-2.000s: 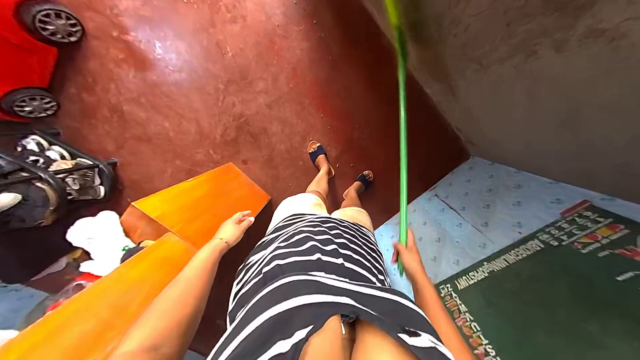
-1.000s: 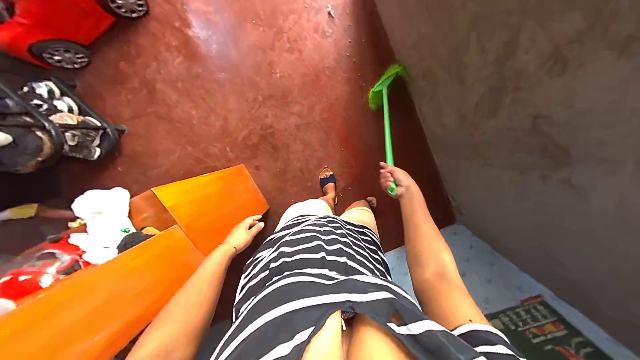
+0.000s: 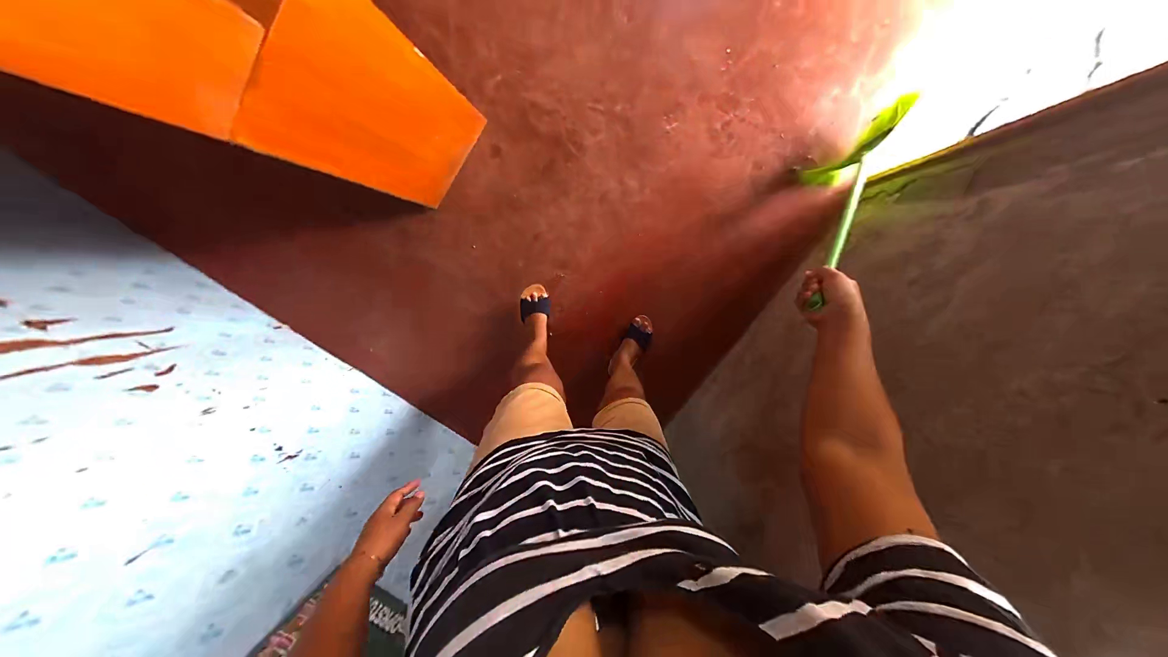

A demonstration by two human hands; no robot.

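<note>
My right hand (image 3: 830, 297) is closed around the green handle of a broom (image 3: 849, 214), at the right of the head view. The handle runs away from me to green bristles (image 3: 862, 146), which meet the red-brown floor (image 3: 620, 146) at the foot of the wall, beside a very bright patch. My left hand (image 3: 394, 520) hangs at the lower left, its fingers loosely apart and holding nothing, in front of pale blue patterned sheeting. My sandalled feet stand on the floor between the two hands.
Orange wooden furniture (image 3: 356, 91) juts in at the upper left. A bare grey-brown wall (image 3: 1022, 319) rises along the right. Pale patterned sheeting (image 3: 182, 456) with torn spots covers the left side. Part of a dark green printed chart (image 3: 388, 616) shows at the bottom.
The view has turned strongly; the red toy car and shoe rack are out of sight. My left hand has come away from the orange furniture. The broom stays in my right hand.
</note>
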